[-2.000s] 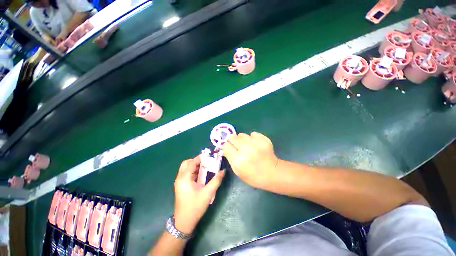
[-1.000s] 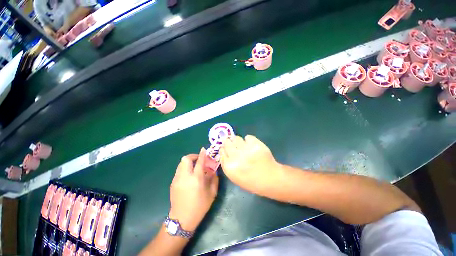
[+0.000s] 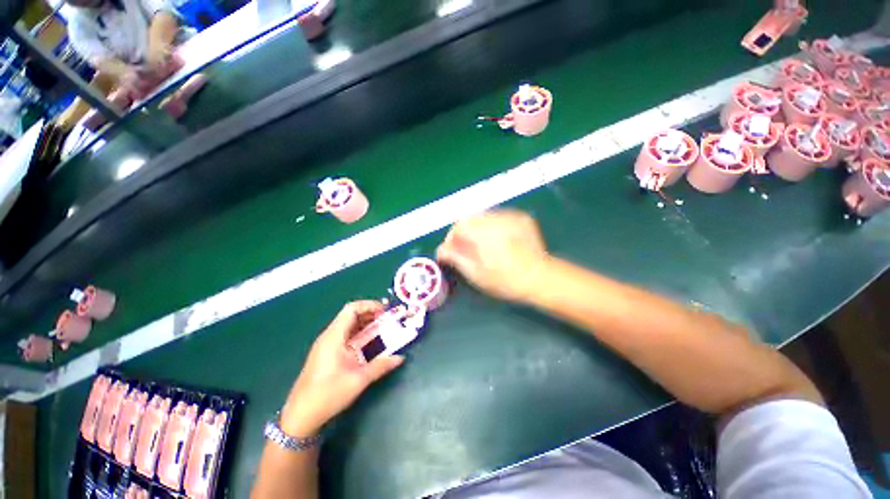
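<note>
My left hand [image 3: 342,365], with a watch at the wrist, holds a pink handle [image 3: 384,336] with a dark window over the green worktop. A pink fan head [image 3: 420,281] with a white spoked ring lies against the handle's upper end. Small parts at the joint are too small to make out. My right hand [image 3: 496,251] is just above and right of the fan head, apart from it, fingers curled. Whether it holds anything is hidden.
Fan heads stand on the belt [image 3: 244,210], with more clustered on the worktop [image 3: 586,253] at right [image 3: 802,151]. A joined unit [image 3: 773,29] lies at upper right. A black tray [image 3: 237,409] of pink handles is at lower left. A person [image 3: 122,44] sits across the line.
My right hand has moved up and off the fan head. My left hand has shifted left and lower, tilting the handle and showing its dark window. Heads on the belt have moved right.
</note>
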